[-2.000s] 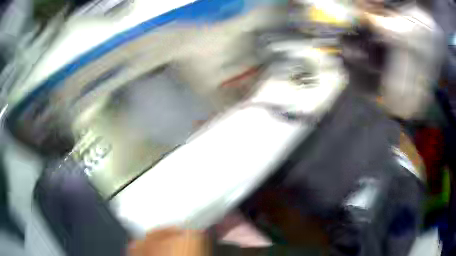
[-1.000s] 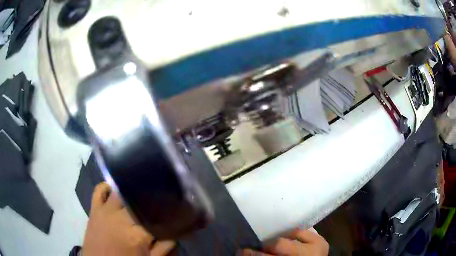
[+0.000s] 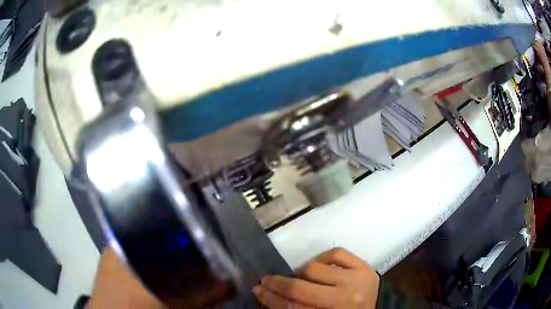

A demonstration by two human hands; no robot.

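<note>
A charcoal fabric piece (image 3: 248, 235) runs from under the sewing machine's needle area (image 3: 257, 181) towards me at the lower middle. My right hand (image 3: 326, 282) lies on its right edge, fingers bent, fingertips on the cloth. My left hand (image 3: 121, 283) is at the lower left, mostly hidden behind the large shiny dark loop (image 3: 163, 211); its fingers cannot be seen. The cream machine head (image 3: 254, 48) with its blue stripe fills the top. The needle tip and the stitching spot are hidden behind metal parts.
Fanned pale bands with dark edges (image 3: 371, 142) lie on the bed under the arm. Red and black snips (image 3: 465, 136) and dark metal parts (image 3: 501, 108) lie to the right. Charcoal pieces (image 3: 24, 235) lie at the left. Dark cloth (image 3: 483, 223) hangs beyond the table's front edge.
Since one second ago, my right hand has moved up and shows more fully on the cloth. My left hand is now more hidden behind the loop. The view has shifted slightly.
</note>
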